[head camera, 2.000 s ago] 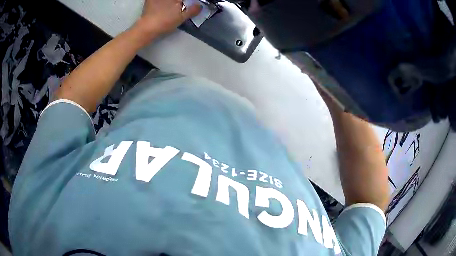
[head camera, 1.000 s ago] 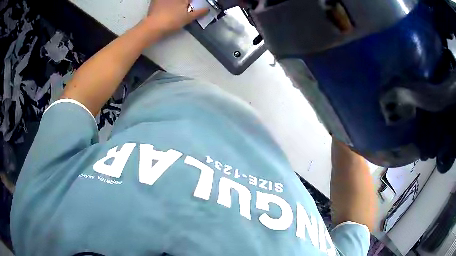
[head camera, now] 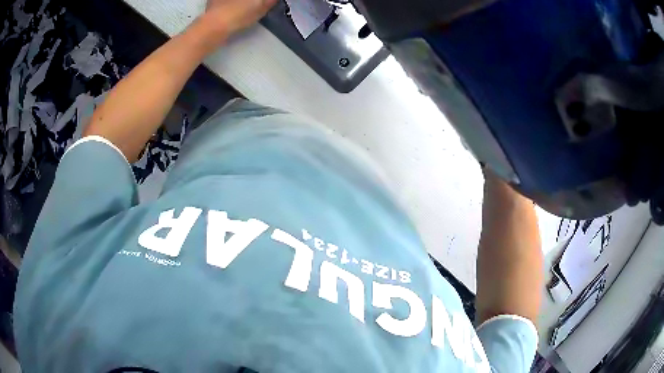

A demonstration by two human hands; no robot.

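The cutting machine's blue and dark grey motor body (head camera: pixel 510 87) fills the upper right, large and close. Its shiny silver base plate (head camera: pixel 331 65) lies flat on the table at the top centre. A small white paper-topped piece with dark edges (head camera: pixel 309 16) lies over the plate. My left hand (head camera: pixel 244 9) is at the top edge, partly cut off, just left of the plate and the piece; its fingertips are not clear. My right forearm runs up behind the motor, which hides my right hand.
The pale table (head camera: pixel 415 160) runs diagonally in front of my body. Cut panels with dark edges (head camera: pixel 579 255) lie at the right. Heaped dark and light fabric waste (head camera: pixel 44 109) is below the table edge at the left.
The motor body swung down and then back up. The base plate shifted slightly. My left hand moved a little up and left, away from the white piece it was touching.
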